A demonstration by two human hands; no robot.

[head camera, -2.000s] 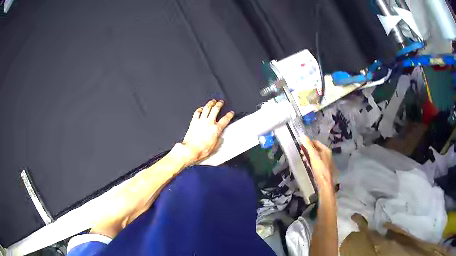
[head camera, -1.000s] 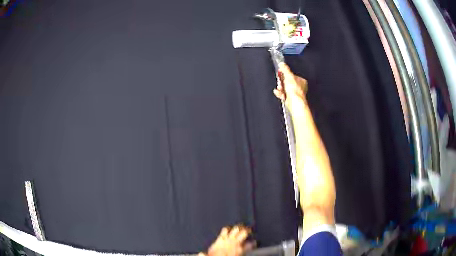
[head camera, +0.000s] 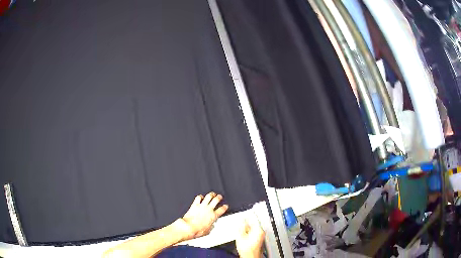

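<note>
Black fabric (head camera: 111, 116) covers the table up to its pale near edge (head camera: 212, 233). A long silver end-cutter track (head camera: 247, 111) lies across the fabric and runs past the table edge. A second black stretch of fabric (head camera: 308, 121) lies right of the track. My left hand (head camera: 204, 215) rests on the fabric's near edge, fingers apart and empty. My right hand (head camera: 249, 238) is beside the track's near end, slightly blurred; its fingers look curled, and whether it holds anything cannot be made out. The end-cutter unit is not in view.
A narrow mottled cloth weight (head camera: 14, 214) lies at the near left. Blue clips (head camera: 331, 189) sit on the table edge. Shiny metal rollers (head camera: 354, 75) curve along the right. White and dark scraps (head camera: 323, 232) cover the floor at the lower right.
My right hand has come back from far across the fabric to the near edge. The cutter unit has left the view. A gap strip now shows along the track, with my left hand flat left of it.
</note>
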